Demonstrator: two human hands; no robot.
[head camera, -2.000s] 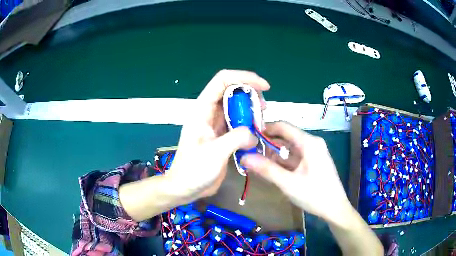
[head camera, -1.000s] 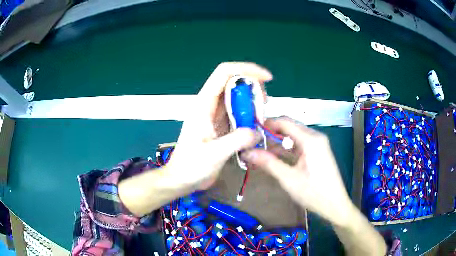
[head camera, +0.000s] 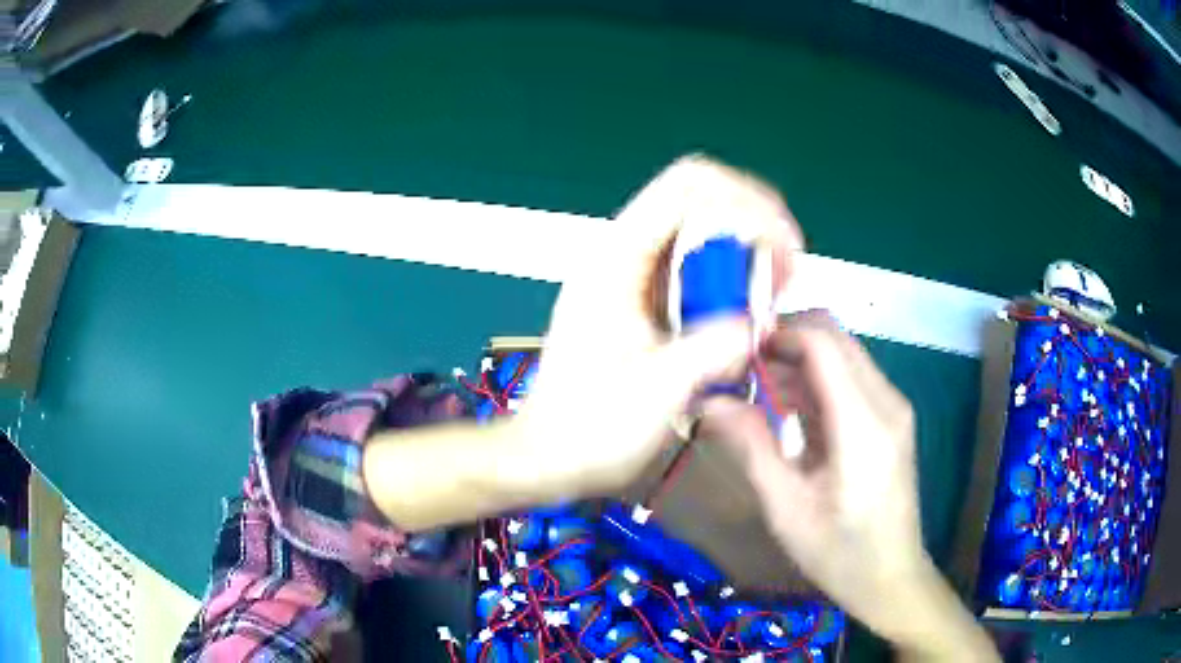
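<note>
My left hand (head camera: 622, 350) holds a white housing shell (head camera: 676, 288) with a blue battery cell (head camera: 716, 279) lying in it, its thumb across the cell. My right hand (head camera: 842, 453) is at the shell's lower right, its fingers around the red leads near a small white connector (head camera: 790, 434). Another dark and red lead hangs below the shell to a white connector (head camera: 641, 514). The hands are blurred, so the exact fingertip contact is unclear. An open battery carton (head camera: 738, 518) lies below, with blue cells and red wires.
A full battery carton (head camera: 1081, 466) stands at the right, with a white housing (head camera: 1079, 288) behind it. A white rail (head camera: 389, 220) crosses behind my hands. The green belt (head camera: 518, 117) carries flat white plates (head camera: 1107, 191) at right and white parts at left. A carton of white parts (head camera: 104, 596) is at lower left.
The view has turned, so the surroundings are shifted and tilted. Both hands still hold the shell and leads. The shell looks foreshortened now, showing less of the cell.
</note>
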